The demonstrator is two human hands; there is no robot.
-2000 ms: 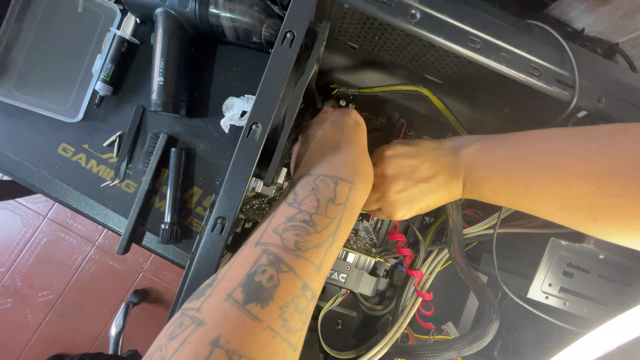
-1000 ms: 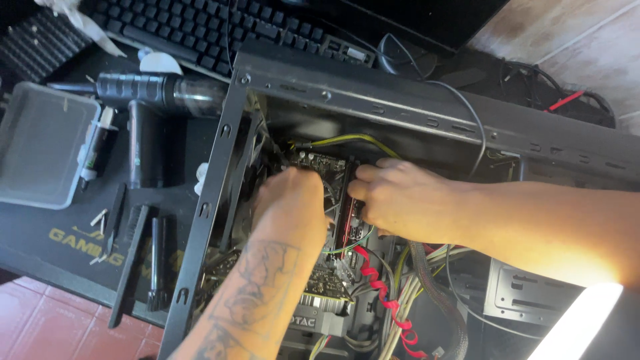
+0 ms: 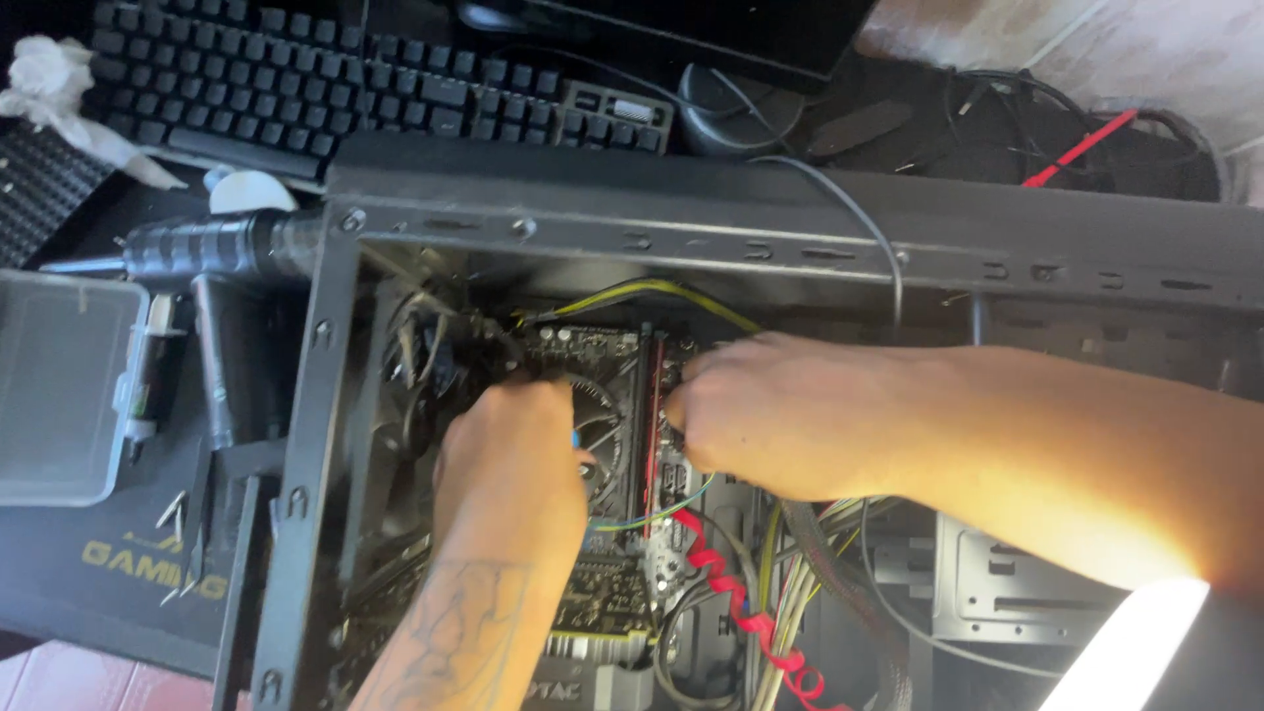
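Note:
An open black computer case (image 3: 632,232) holds a motherboard (image 3: 592,346) with a CPU cooler fan (image 3: 602,425) at its middle. My left hand (image 3: 518,444) rests over the fan's left side, fingers curled; whether it grips anything is hidden. Right of the red and black memory slots (image 3: 653,425), my right hand (image 3: 750,405) bends its fingers down at the board's edge, its fingertips partly hidden. A yellow-and-black cable (image 3: 647,286) arches above the board. Below the hands lie a red spiral cable wrap (image 3: 736,602) and a Zotac graphics card (image 3: 583,681).
A keyboard (image 3: 326,89) lies behind the case. At left are a black blower-like tool (image 3: 217,247), a clear plastic box (image 3: 64,385), a small syringe (image 3: 150,370) and crumpled tissue (image 3: 59,89). A metal drive bracket (image 3: 1007,583) and bundled cables (image 3: 790,612) sit inside at right.
My hands, close together over the board two seconds ago, are now apart, with the fan showing between them. The view has shifted, showing more of the keyboard.

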